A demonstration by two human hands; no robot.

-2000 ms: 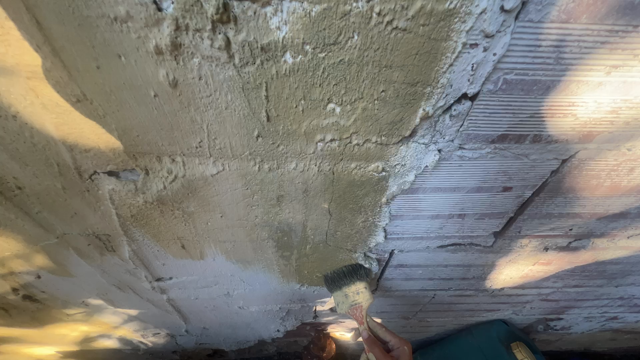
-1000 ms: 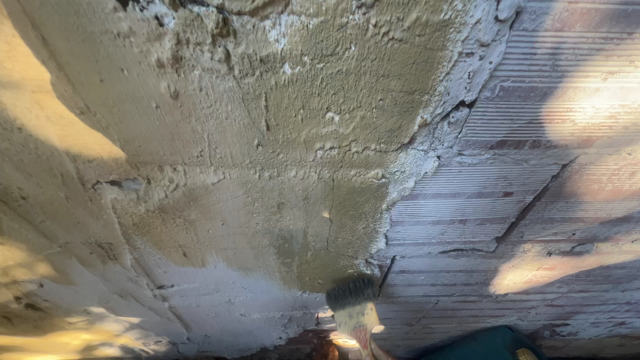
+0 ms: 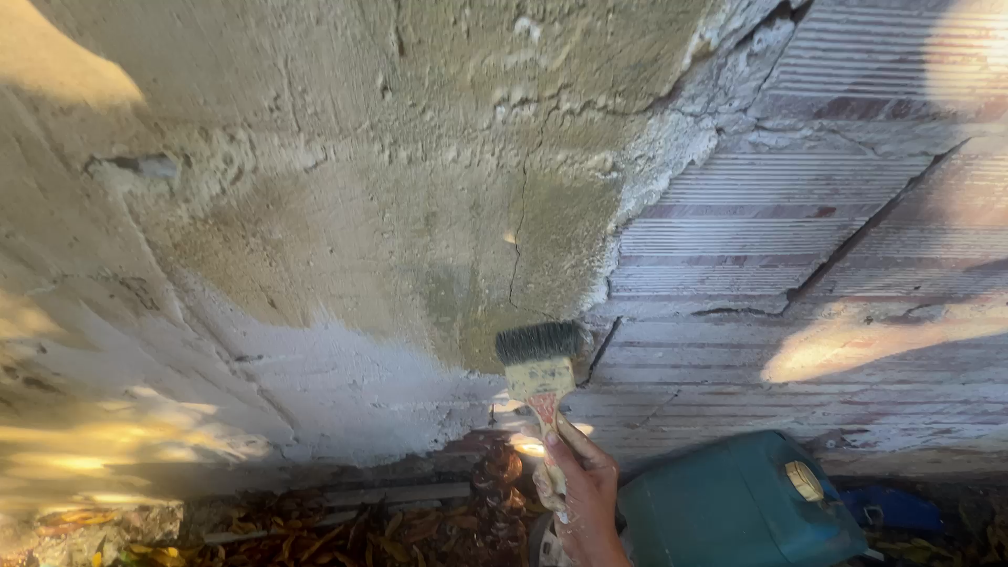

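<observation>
A flat paintbrush [image 3: 539,358] with dark bristles and a paint-smeared handle is in my right hand [image 3: 581,480], whose fingers close around the handle. The bristles point up at the low part of the plastered wall [image 3: 441,197], just left of its broken edge; whether they touch it cannot be told. Thin cracks run through the olive-tan plaster above the brush. To the left of the bristles lies a whitish area [image 3: 339,386] with an uneven upper border. White smears mark my fingers. My left hand is out of view.
Ribbed hollow clay bricks [image 3: 732,236], whitish and cracked, are exposed on the right. A green plastic jerrycan [image 3: 732,504] with a pale cap stands beside my hand, with a blue object [image 3: 894,508] behind it. Dry leaves [image 3: 354,535] cover the ground along the wall's foot.
The view has tilted downward, showing more of my right hand, the jerrycan and the leaves. The brush stays in my right hand near the plaster's lower right edge.
</observation>
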